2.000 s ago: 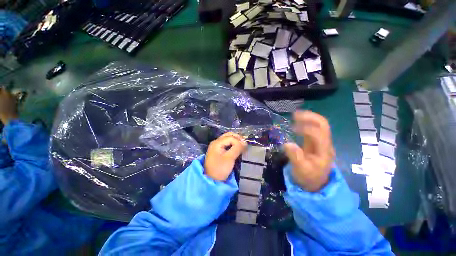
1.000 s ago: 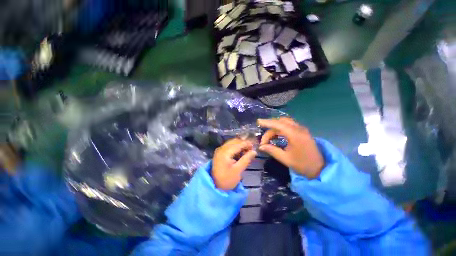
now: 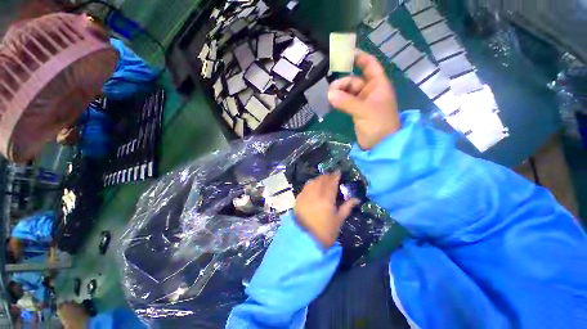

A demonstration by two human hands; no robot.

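My right hand (image 3: 367, 99) is raised near the tray's right side and holds a pale rectangular module (image 3: 342, 53) upright at the fingertips. A grey module (image 3: 317, 97) shows just left of these fingers; I cannot tell if it is held. My left hand (image 3: 320, 209) is over the clear plastic bag (image 3: 186, 238), thumb and fingers apart, with no held part visible. A few silver-white modules (image 3: 278, 191) lie on the bag just left of my left hand. Dark contents show through the bag.
A black tray (image 3: 277, 122) heaped with loose modules is beyond the bag. Two columns of modules (image 3: 437, 48) lie on the green bench at right. A pink fan (image 3: 55, 83) is at upper left, with black line trays (image 3: 135, 144) nearby. Other people's blue sleeves (image 3: 129, 67) show at left.
The view has turned and the fan has come in. My hands have parted; my right hand has risen with a module. The module column below my hands is gone from there.
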